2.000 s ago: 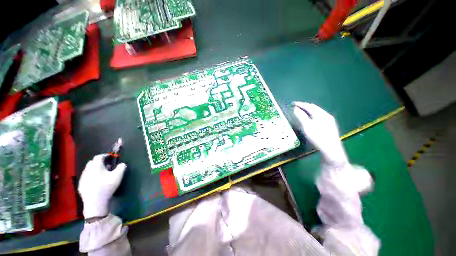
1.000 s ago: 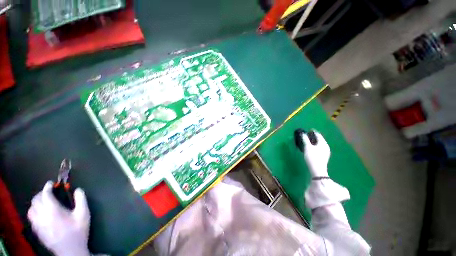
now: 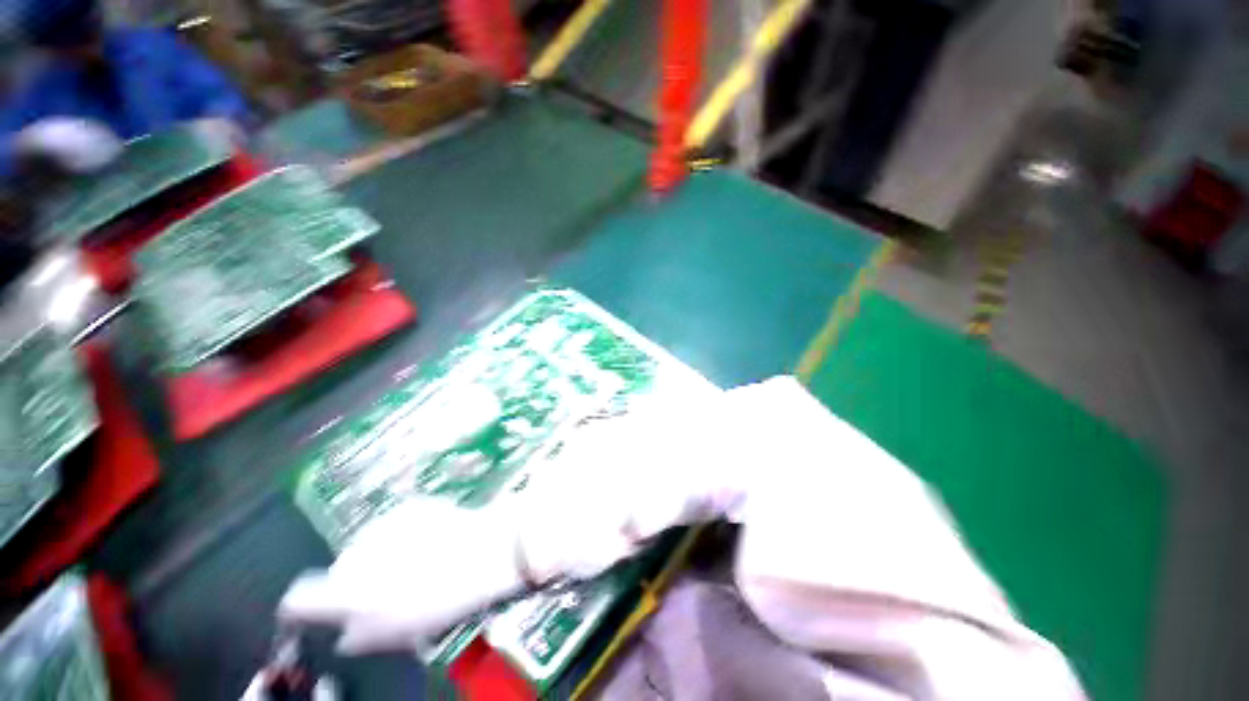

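Observation:
A large green circuit board (image 3: 473,425) lies solder side up on the bench, with a red pad (image 3: 490,674) showing at its near corner. My right arm reaches left across the board and covers its near part. My right hand (image 3: 359,592), gloved white and blurred, is at the board's left near corner; whether it holds anything is hidden. My left hand (image 3: 260,687) is mostly cut off by the bottom edge, just below the right fingertips. Side cutters (image 3: 288,674) with orange and black parts show in it, blurred.
Other boards (image 3: 247,267) rest on red pads (image 3: 295,353) along the left. A person in blue (image 3: 165,75) is at the far left. A brown box (image 3: 411,85) stands at the back. Red posts (image 3: 674,96) stand beyond the bench. A green mat (image 3: 986,479) is at right.
My right hand has moved from the green mat at right, where it held a black object, across the board to my left hand. The camera view has shifted, showing more boards at left.

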